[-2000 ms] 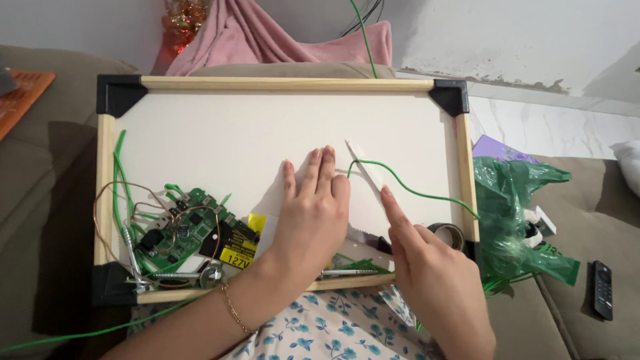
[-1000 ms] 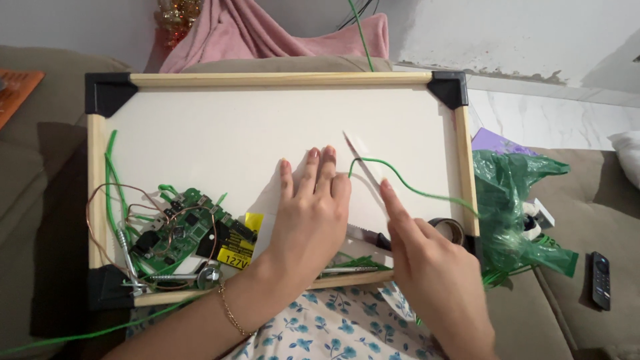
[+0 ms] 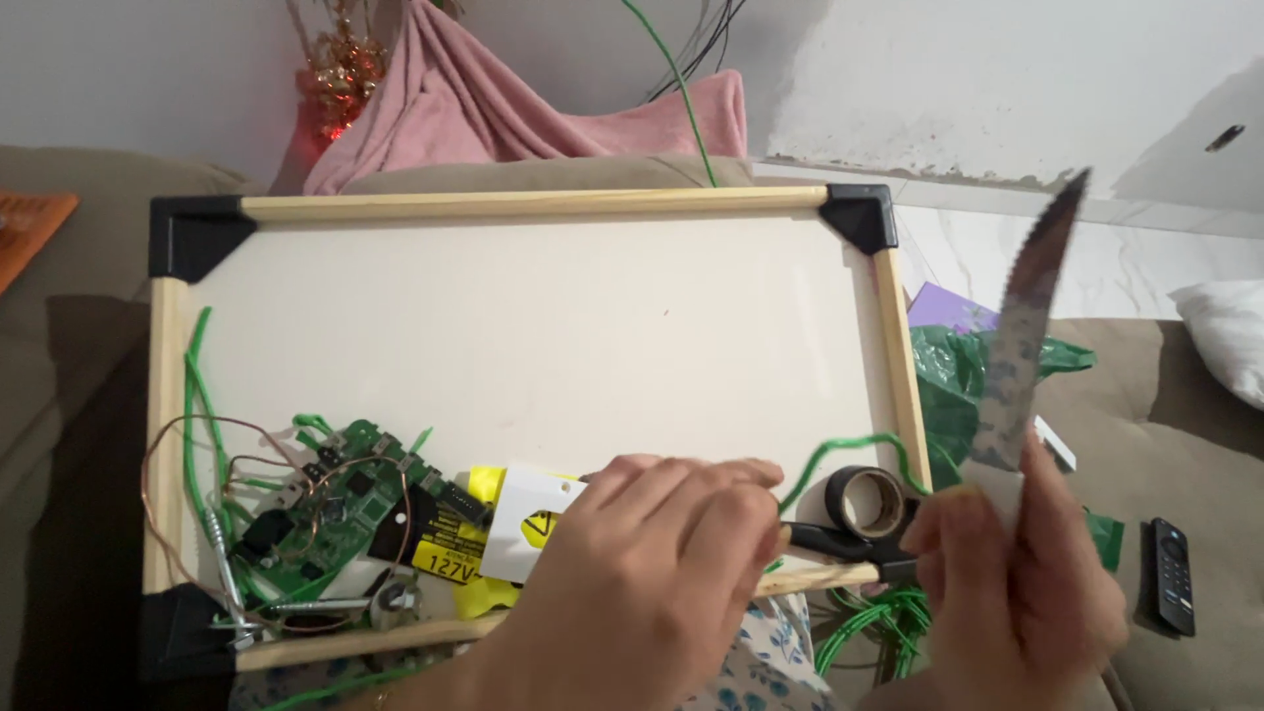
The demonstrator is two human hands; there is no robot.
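My right hand (image 3: 1017, 583) grips a serrated knife (image 3: 1037, 316) by its white handle, the blade pointing up beyond the tray's right side. My left hand (image 3: 652, 553) is curled over the lower middle of the wood-framed white tray (image 3: 533, 346), at the end of a green wire (image 3: 849, 442); its fingertips are hidden, though the wire seems to end in them. The wire arches right, over the frame. Beside it lie a black tape roll (image 3: 869, 502) and a black-handled tool (image 3: 829, 538). Left of my left hand are a green circuit board (image 3: 365, 504), copper wire and yellow warning labels (image 3: 449, 558).
Metal screws (image 3: 225, 563) lie in the tray's lower left corner. Right of the tray are a green plastic bag (image 3: 943, 395), coiled green wire (image 3: 874, 632) and a remote control (image 3: 1170, 576) on the sofa. A pink cloth (image 3: 553, 123) hangs behind.
The knife has come up off the tray's surface and moved right with my right hand. My left hand, earlier spread flat on the tray, is now curled and nearer the front edge. The green wire has shifted too.
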